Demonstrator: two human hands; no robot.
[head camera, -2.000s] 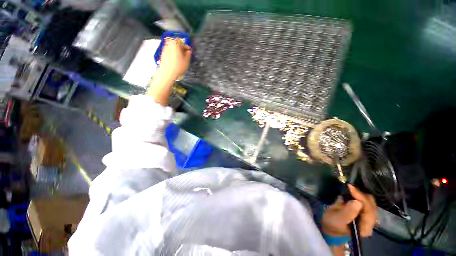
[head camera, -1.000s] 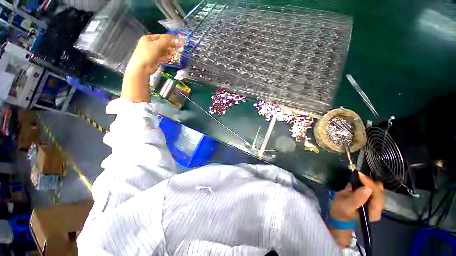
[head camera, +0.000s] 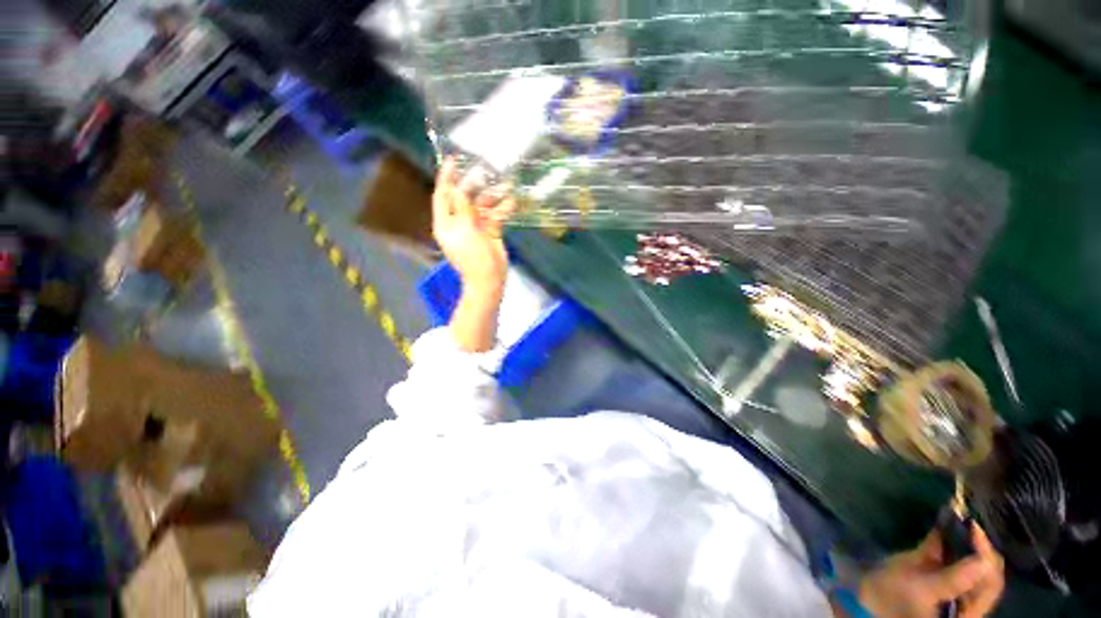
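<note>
My left hand (head camera: 473, 223) grips the near left corner of a large clear plastic blister tray (head camera: 724, 145), held above the bench and blurred. Another such tray (head camera: 954, 260) lies flat beneath it. My right hand (head camera: 948, 573) holds the soldering iron (head camera: 959, 537) by its black handle, its tip in the round tan tub of metal wool (head camera: 936, 414). A pile of dark-red parts (head camera: 671, 258) and a pile of gold-and-white parts (head camera: 803, 324) lie on the green mat. The blue parts bin (head camera: 592, 111) shows through the lifted tray.
Tweezers (head camera: 997, 350) lie beyond the tub. A round black wire grille (head camera: 1024, 497) stands right of it. A larger blue bin (head camera: 537, 338) sits at the bench's near edge. Cardboard boxes (head camera: 181, 404) stand on the floor at the left.
My left hand has left the blue parts bin and now holds a clear tray, raised over the bench's back left. The view has shifted. My right hand still holds the iron at the tub.
</note>
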